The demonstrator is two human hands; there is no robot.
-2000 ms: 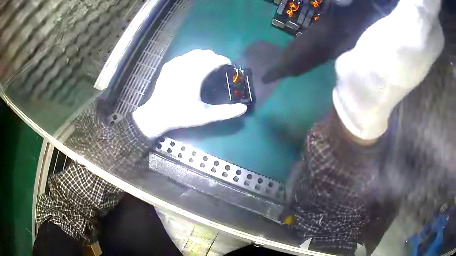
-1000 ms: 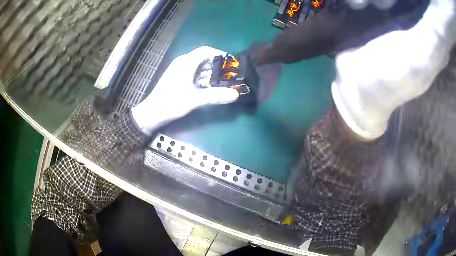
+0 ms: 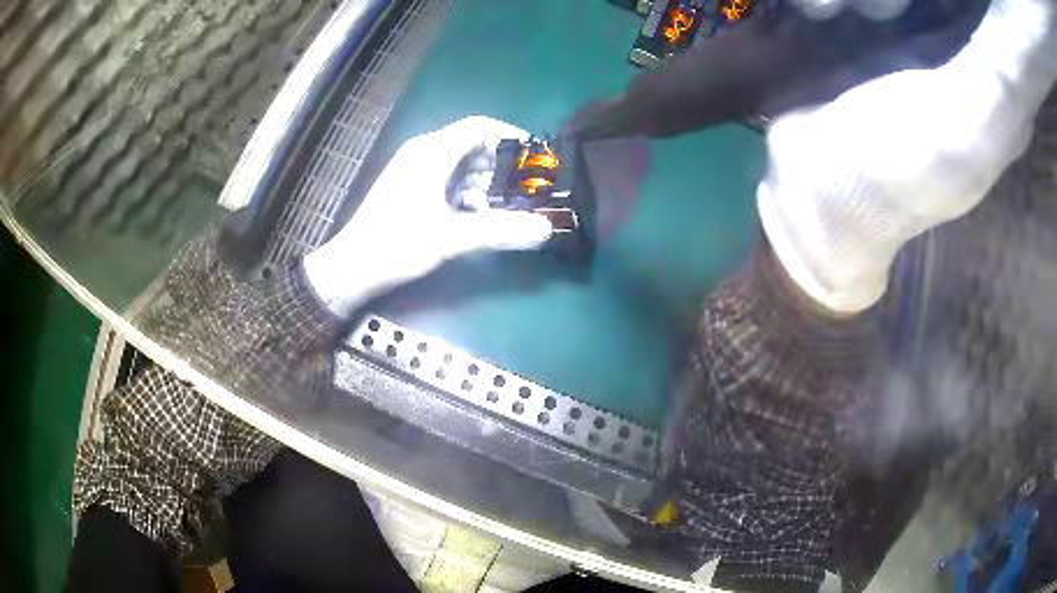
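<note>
My left hand (image 3: 400,214), in a white glove, holds a black coil component (image 3: 537,168) with bright orange copper windings between thumb and fingers, above the green mat (image 3: 487,330). My right hand (image 3: 898,168), also white-gloved, is at the upper right; its fingers are partly cut off by the top edge and blurred. It holds a long dark tapering tool (image 3: 719,87), perhaps a blow nozzle, whose tip points left and lies close to the component. The tool's outline is blurred, and contact with the component cannot be told.
More coil components (image 3: 676,26) stand at the top edge. A perforated metal strip (image 3: 498,382) runs along the mat's near side, a slotted grille (image 3: 336,156) along its left. The clear shield's curved rim (image 3: 290,432) crosses over my forearms. A blue object (image 3: 994,554) lies at lower right.
The component in my left hand has turned, so its orange windings show more fully than two seconds ago. The dark tool has shifted up and left, its tip nearer the component.
</note>
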